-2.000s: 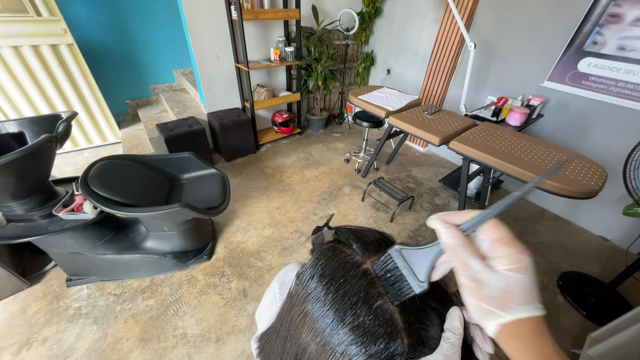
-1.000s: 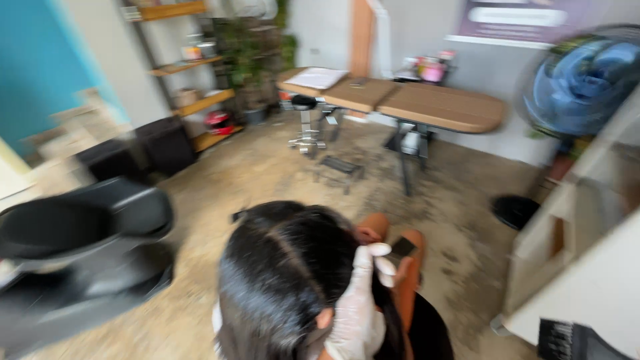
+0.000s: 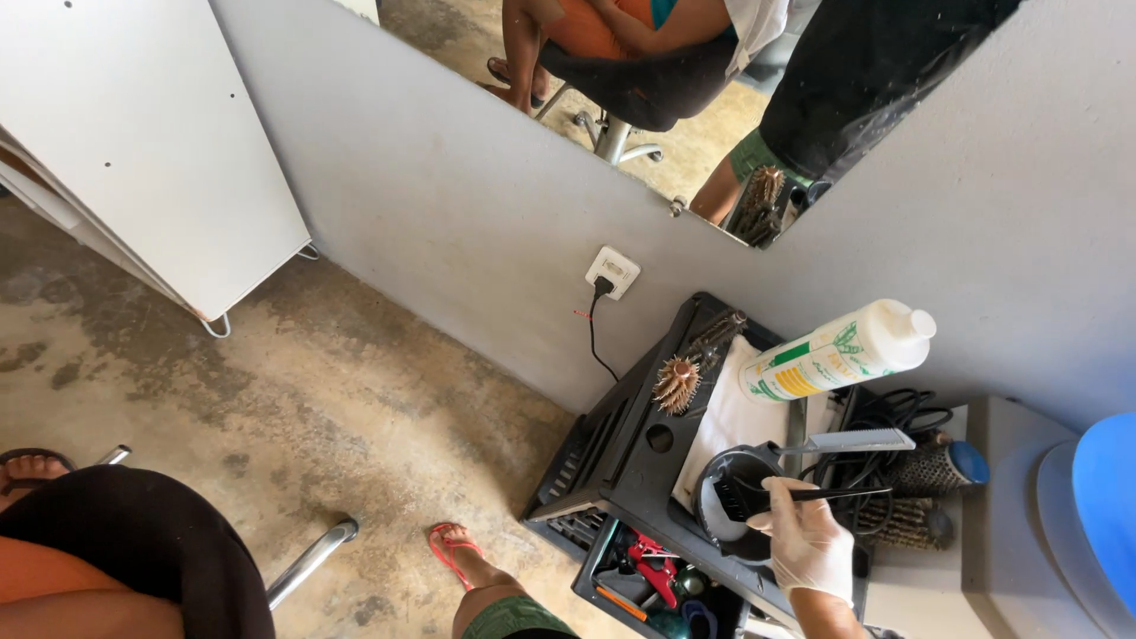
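My right hand (image 3: 809,537), in a whitish translucent glove, holds a black tint brush (image 3: 825,493) by its handle. The brush's bristles rest in a dark bowl (image 3: 721,470) that contains a white cream. This bowl stands on the black plastic trolley (image 3: 641,479), partly over a white towel (image 3: 717,417). Behind it a white plastic bottle (image 3: 839,351) with green and yellow print is upright, and a grey comb (image 3: 856,441) lies by the bowl's rim. Two round hairbrushes (image 3: 677,383) lie near the trolley's back corner. My left hand is out of frame.
Below the trolley top, an open drawer (image 3: 621,595) holds red clips and other tools. Cables and more round brushes (image 3: 927,469) lie to the right. A plugged-in cord runs down from a wall socket (image 3: 613,272). A seated person's chair (image 3: 133,541) is at lower left, a mirror (image 3: 621,80) above.
The view has swung from the client's dark hair to the trolley by the wall. My right hand, earlier holding the brush over the hair, now has it in the bowl.
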